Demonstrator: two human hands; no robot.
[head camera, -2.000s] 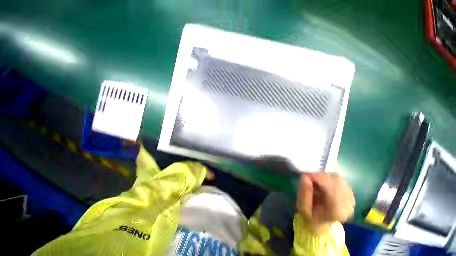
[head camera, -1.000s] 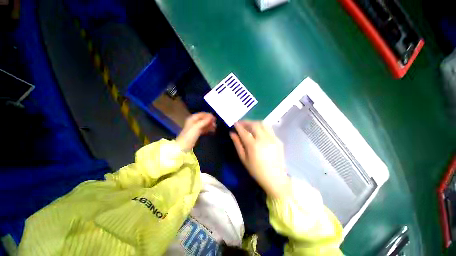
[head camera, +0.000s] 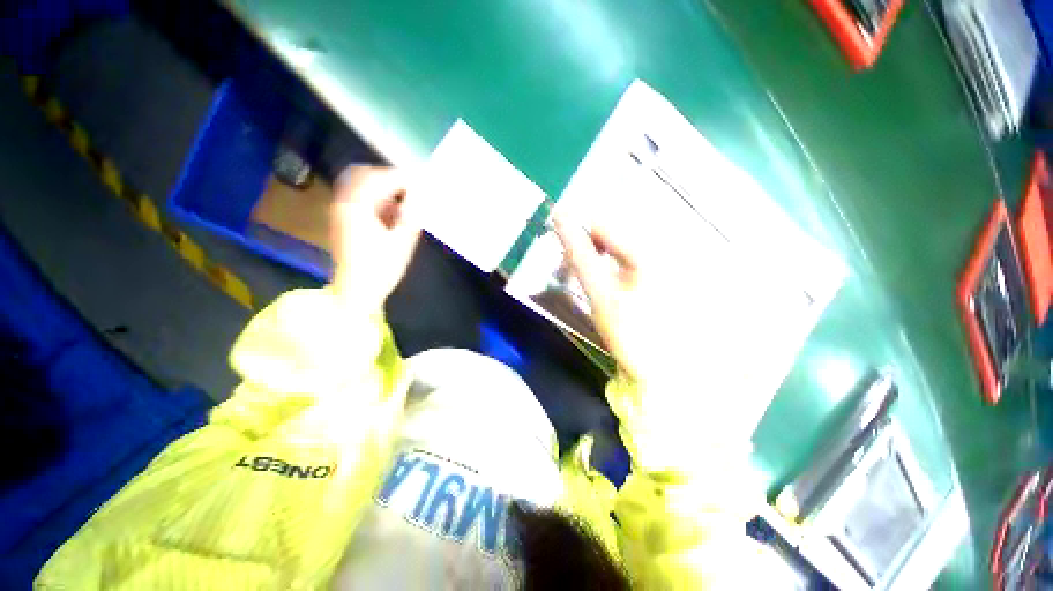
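The laptop bottom cover (head camera: 722, 294) lies slanted on the green bench, nearly white in glare; its vent barely shows. The small white release sheet (head camera: 476, 206) lies left of it at the bench edge; its black bars are not visible in the glare. My left hand (head camera: 375, 225) is at the sheet's left edge, fingers curled and overexposed; whether it grips anything is unclear. My right hand (head camera: 600, 277) is over the cover's near left part, fingers bent and pointing toward the sheet. Anything small between its fingertips is too washed out to tell.
A blue bin (head camera: 219, 191) is below the bench edge at left. At lower right are a bundle of long black strips (head camera: 849, 433) and a waiting grey cover (head camera: 883, 508) on white foam. Red-framed trays (head camera: 976, 303) stand across the bench. Metallic panels (head camera: 991, 64) are at upper right.
The view has shifted, and glare now whitens the cover and sheet. My left hand has moved up to the sheet's left edge. My right hand has moved off the sheet's corner to over the cover.
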